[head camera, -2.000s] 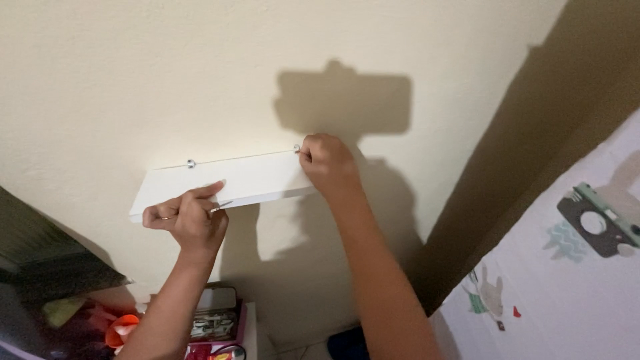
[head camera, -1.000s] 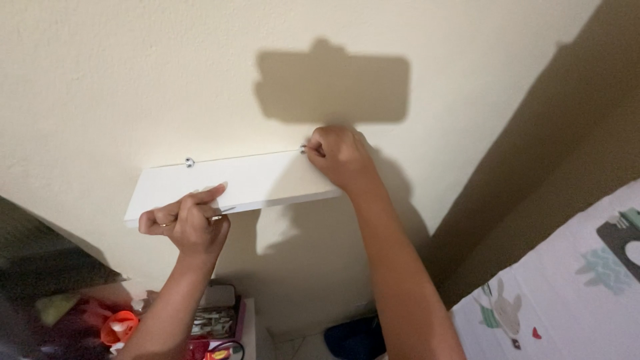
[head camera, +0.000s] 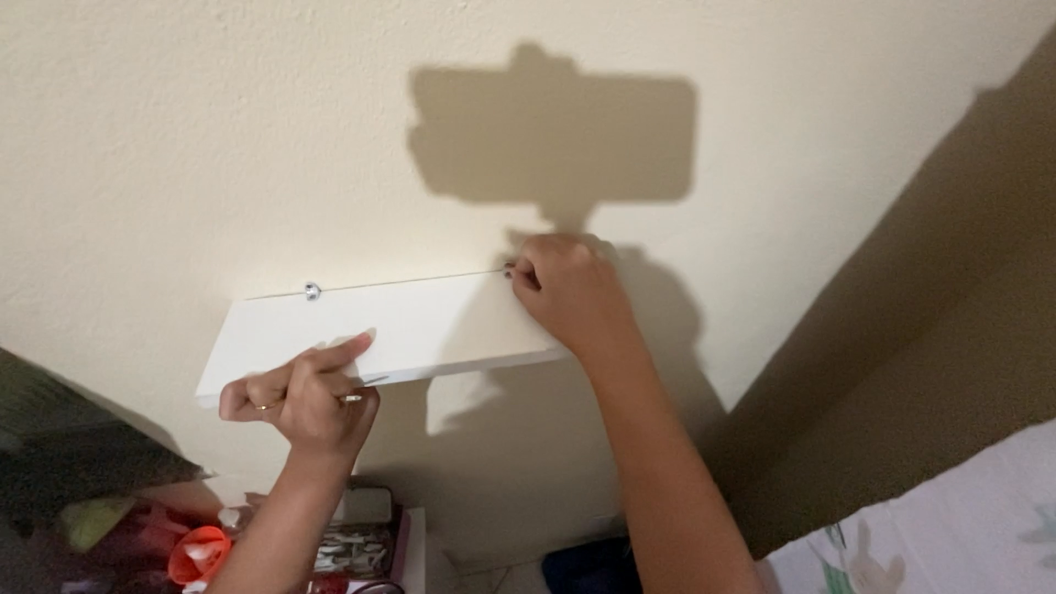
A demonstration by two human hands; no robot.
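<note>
A white wall shelf board [head camera: 404,318] lies against the cream wall, with a small metal bracket [head camera: 312,291] at its back edge on the left. My left hand [head camera: 309,392] is at the board's front left edge, fingers curled, one fingertip on its top; a thin metal tool [head camera: 363,383], perhaps a screwdriver, sticks out between the fingers. My right hand [head camera: 569,285] pinches a second small metal fitting [head camera: 508,270] at the back edge on the right. Its fingertips partly hide that fitting.
Below left are an orange cup [head camera: 199,554] and an open box of small items [head camera: 355,549] on a white surface. A patterned cloth [head camera: 932,528] is at lower right, a dark blue object [head camera: 590,568] on the floor. A dark fabric [head camera: 74,445] hangs at left.
My right hand stays at the right fitting and my left hand at the board's front edge. The view has shifted slightly.
</note>
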